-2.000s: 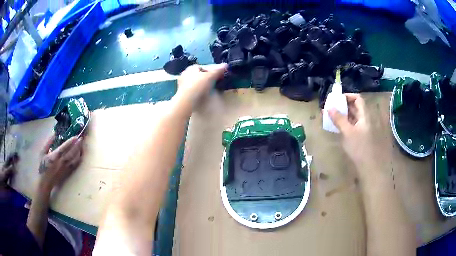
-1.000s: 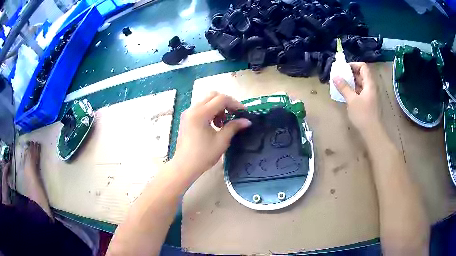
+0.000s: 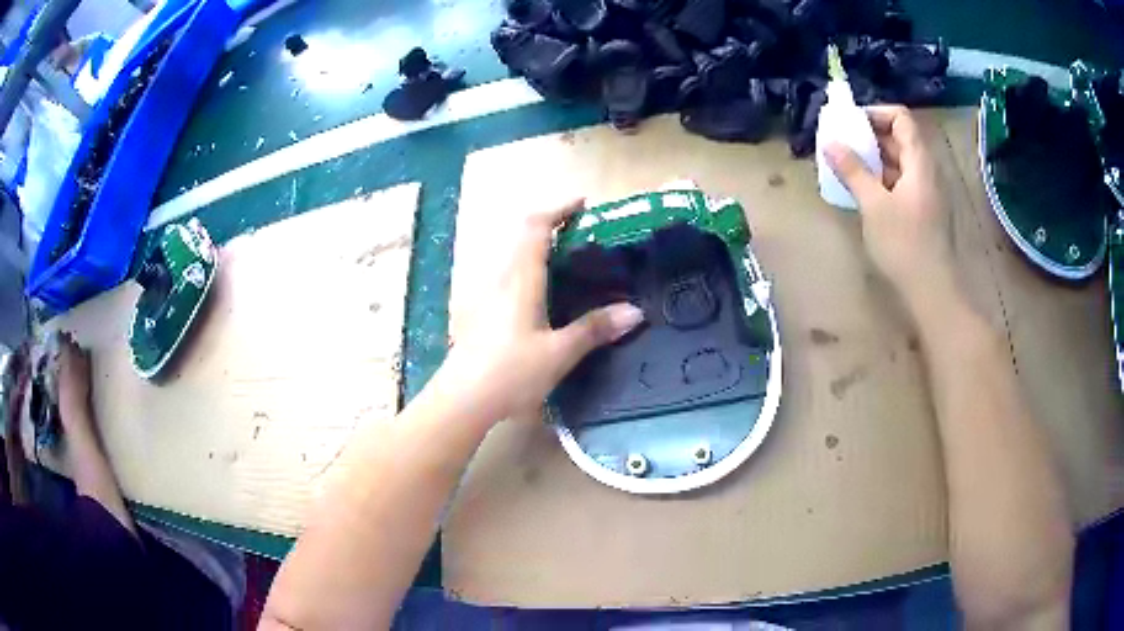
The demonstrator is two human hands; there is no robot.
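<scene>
A green housing (image 3: 647,217) with a white rim lies on the cardboard mat (image 3: 616,542), rounded end towards me. A black insert (image 3: 690,351) sits inside it, with two bright screw-like dots below. My left hand (image 3: 524,327) grips the housing's left side, fingers outside the edge and thumb pressing on the black insert. What lies under the thumb is hidden. My right hand (image 3: 894,185) holds a white glue bottle (image 3: 846,142) upright, yellowish tip up, to the right of the housing and touching nothing else.
Loose black parts (image 3: 690,56) are heaped behind the mat. Green housings (image 3: 1048,179) stand at the right edge. At the left are another housing (image 3: 173,296), a blue bin (image 3: 130,148) and another worker's hand (image 3: 74,382). A small black piece (image 3: 419,89) lies at the back.
My left hand has come from the black heap to the housing; its thumb has moved down onto the insert. The glue bottle stays in my right hand. The view has shifted, and the neighbour's housing was released.
</scene>
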